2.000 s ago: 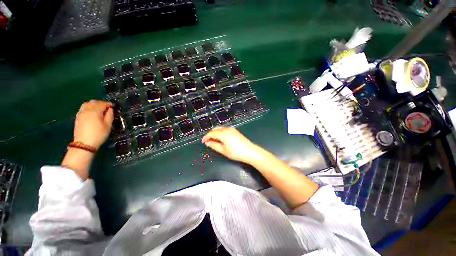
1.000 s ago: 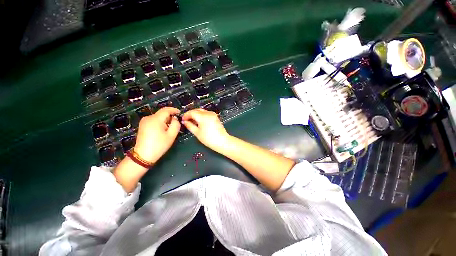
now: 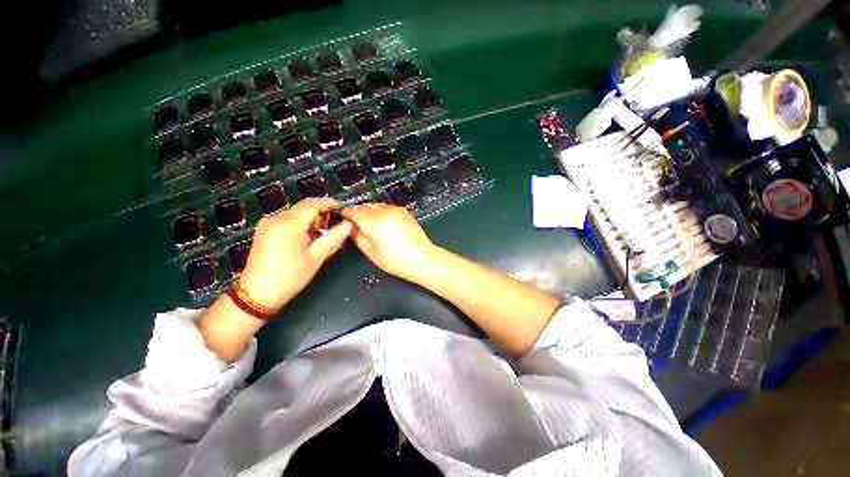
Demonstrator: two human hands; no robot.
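My left hand is shut on a small dark module, mostly hidden by the fingers, just over the front edge of the clear blister tray. My right hand touches the module's right side with its fingertips; whether it holds a small part cannot be seen. The tray's pockets hold many black square modules, some with a pale strip. A loose pile of tiny dark-red components lies on the green mat between my forearms and body.
At right are a white ribbed rack, a spare red component pile, a white paper slip, a tape roll, a fan and an empty blister tray. A black tray stack is at the back.
My left hand has come from the tray's left side to the middle with a module, meeting my right hand, which has moved up and left from near the red pile.
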